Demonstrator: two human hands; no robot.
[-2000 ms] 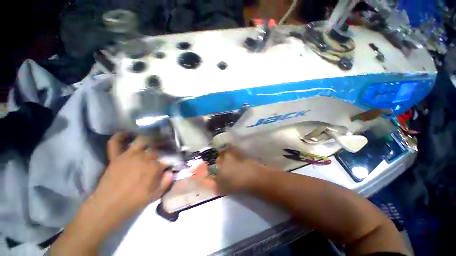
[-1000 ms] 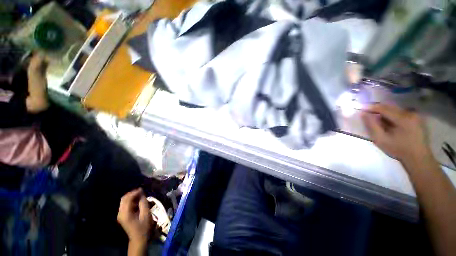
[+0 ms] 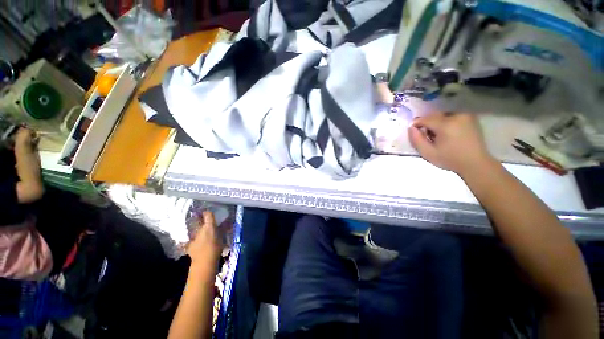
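The grey and black garment [image 3: 265,99] lies bunched on the machine table, left of the needle. The white sewing machine [image 3: 530,73] with a blue stripe stands at the right, its lamp lighting the needle area [image 3: 396,116]. My right hand [image 3: 447,140] is beside the lit needle area with its fingers curled; whether it pinches anything is unclear. My left hand [image 3: 206,240] is low at the left, below the table edge, against crumpled white material [image 3: 155,215]; its grip is unclear.
The ruler-marked table edge [image 3: 298,197] runs across the front. Thread snips [image 3: 540,157] and a dark flat object [image 3: 589,185] lie at right. A wooden board [image 3: 136,142], a long tray [image 3: 99,122] and another machine [image 3: 43,99] are at left, with another person's arm [image 3: 26,165].
The view has swung left and down since the first frame. My left hand has left the needle area and moved from the dark heap to the white material. My right hand stays near the needle.
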